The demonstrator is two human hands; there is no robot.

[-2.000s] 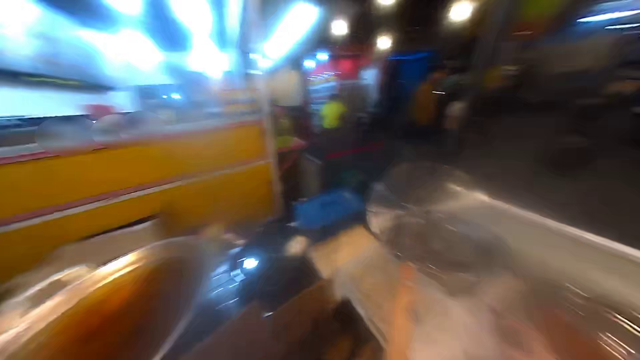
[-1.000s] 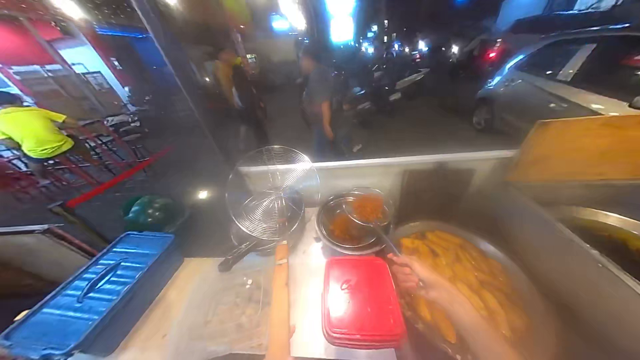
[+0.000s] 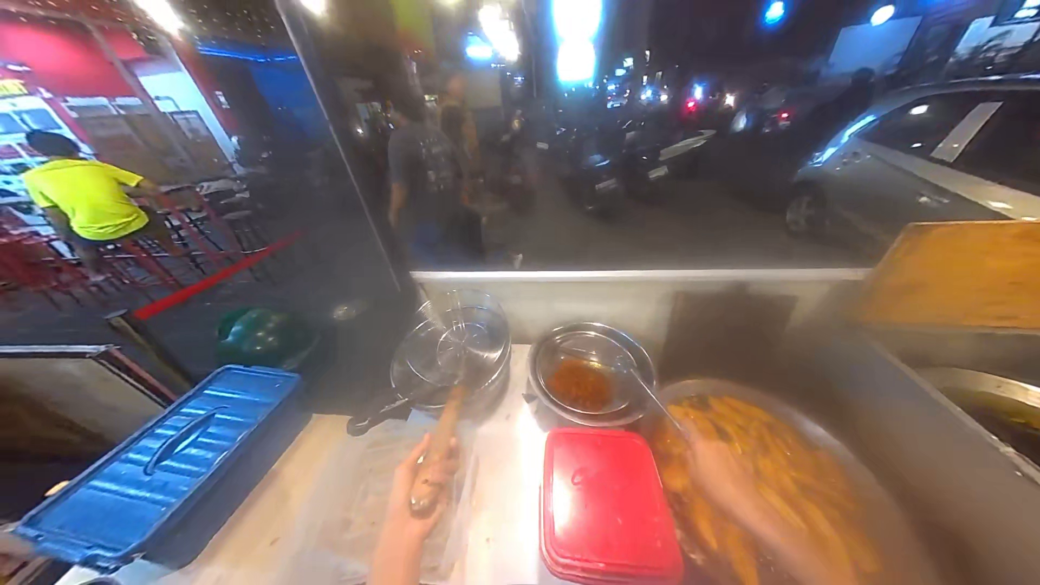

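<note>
My left hand is closed around the wooden handle of a wire strainer, whose round part lies over a clear round container. In my right hand is the thin handle of a metal spoon or ladle; its far end reaches into a steel bowl with orange-brown food in it. A red plastic box with a lid stands between my hands. Under my right forearm is a large round pan of long golden pieces of food.
A blue lidded plastic box stands at the left. Clear plastic sheets lie on the board. A low metal wall edges the counter. Another pan is at the far right. People, motorcycles and a car are beyond.
The spoon's end, raised with orange-brown food a second ago, is now lower in the bowl. My left hand has come into view on the wooden handle. The view swung widely before that.
</note>
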